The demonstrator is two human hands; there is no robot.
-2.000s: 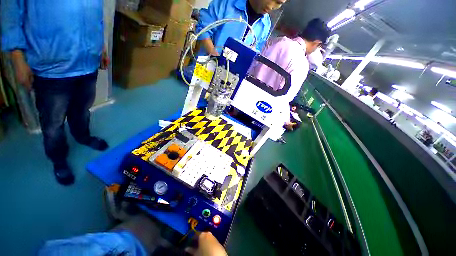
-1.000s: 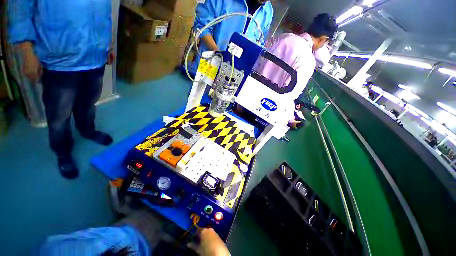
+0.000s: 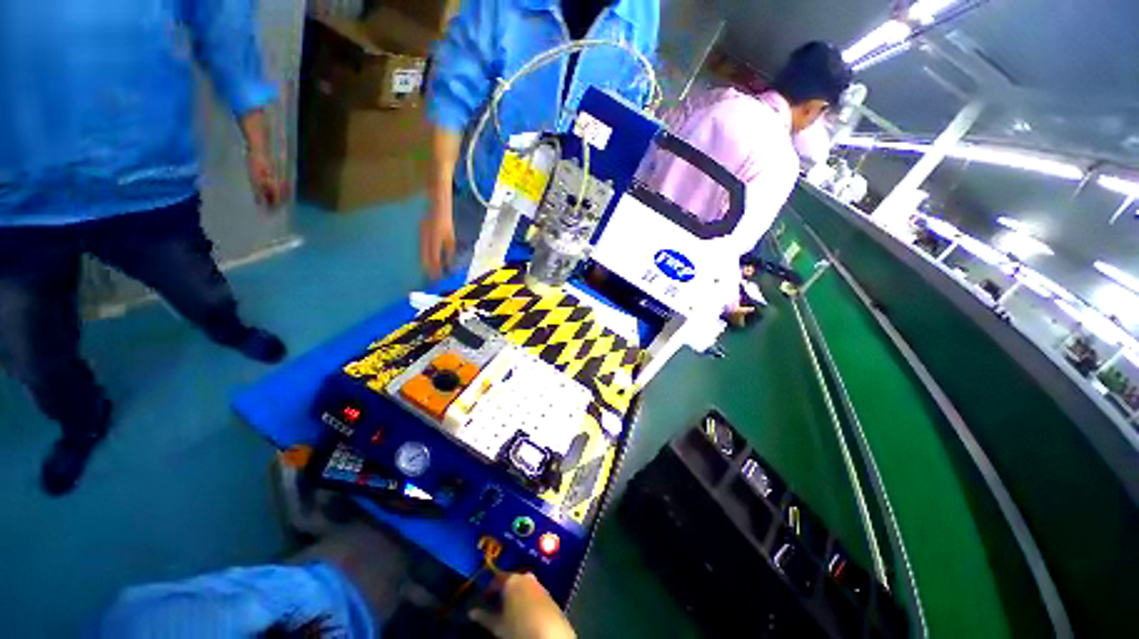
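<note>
The blue benchtop press (image 3: 468, 481) stands in front of me, its metal press head (image 3: 562, 231) hanging over the black-and-yellow bed. On the bed are a white perforated fixture plate (image 3: 518, 399), an orange insert (image 3: 437, 382) with a dark round centre at its left, and a small black housing (image 3: 530, 457) with a pale rim at the plate's front right. One hand, seemingly my right hand (image 3: 531, 609), is at the bottom edge, just below the green and lit red buttons (image 3: 548, 544). It is cut off and its fingers are unclear. My left hand is not distinguishable; a blue sleeve (image 3: 237, 605) shows at the bottom left.
A black compartment tray (image 3: 749, 531) with shiny-rimmed parts stands right of the press, beside the green conveyor (image 3: 862, 375). Two people in blue stand at the left and behind the press; a person in pink is farther back. Cardboard boxes (image 3: 362, 112) stand at the back left.
The person at the left has shifted leftward with legs apart. The person behind the press has lowered an arm beside it. The hand by the buttons and the parts on the bed stay put.
</note>
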